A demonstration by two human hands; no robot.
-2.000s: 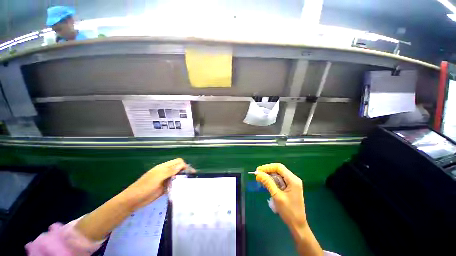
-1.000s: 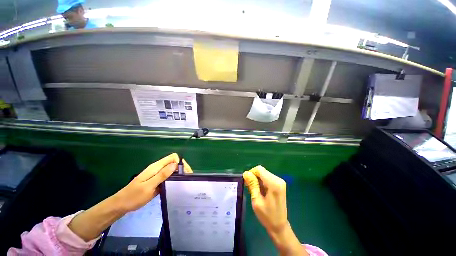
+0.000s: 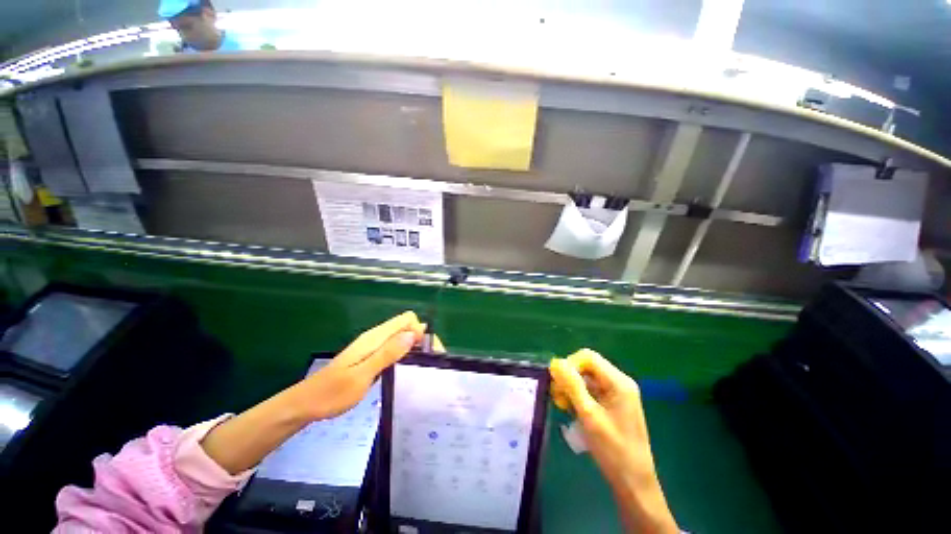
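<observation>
A tablet [image 3: 462,446] with a black bezel and a lit white screen showing rows of icons lies in front of me. A second lit tablet [image 3: 332,448] lies to its left, partly under my left forearm. My left hand [image 3: 365,365] is at the upper left corner of the right-hand tablet, holding a small plug [image 3: 427,342] with a thin dark lead at its top edge. My right hand [image 3: 605,402], with yellow finger caps, pinches at the upper right corner; what it holds there is hidden. A small white lump [image 3: 574,437] shows beside the right palm.
Black trays with tablets stand at left [image 3: 156,355] and right [image 3: 824,386] on the green mat [image 3: 501,325]. Behind is a grey partition with an instruction sheet [image 3: 381,223], yellow paper [image 3: 490,127] and clipped papers. A person in a blue cap is beyond it.
My left hand has brought the plug to the tablet's top edge. My right hand has moved from beside the tablet to its upper right corner. The whole view has shifted.
</observation>
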